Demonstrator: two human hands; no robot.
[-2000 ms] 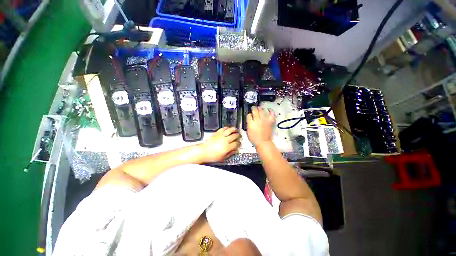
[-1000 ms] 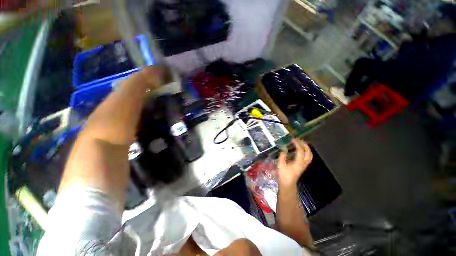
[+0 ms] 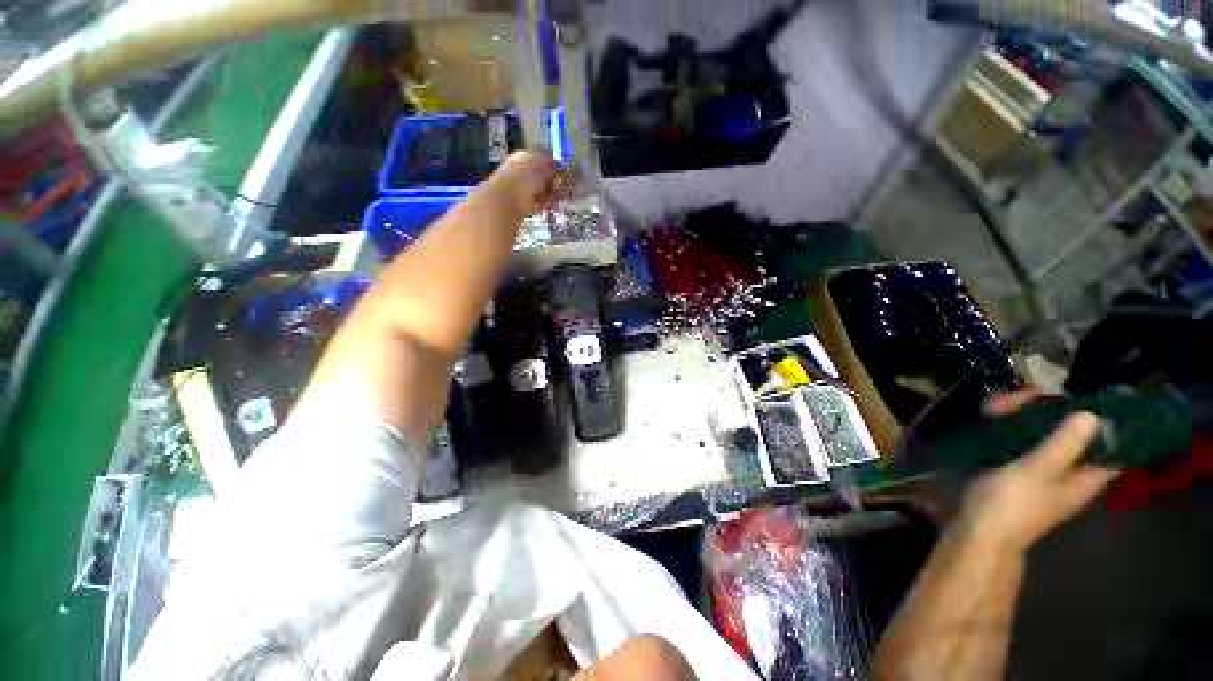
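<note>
Long black control box housings (image 3: 592, 386) with silver-white discs lie side by side on the bench; my left forearm hides several. My left hand (image 3: 536, 181) is at the back, over the pale screw tray (image 3: 585, 249). Its fingers are small and blurred, so I cannot tell whether they hold anything. My right hand (image 3: 1044, 486) is at the far right, off the bench, wrapped around a blurred dark green electric screwdriver (image 3: 1131, 423).
Blue crates (image 3: 466, 149) stand at the back left. Red lead wires (image 3: 698, 273) lie behind the housings. A small white tray (image 3: 815, 349) holds a yellow item. A carton of black parts (image 3: 851, 339), a plastic bag with red contents (image 3: 765, 572) and a green belt (image 3: 93, 386) are around.
Both hands have left the housings. My left hand has reached to the back by the screw tray. My right hand has swung far right and taken hold of the green screwdriver. The view has shifted.
</note>
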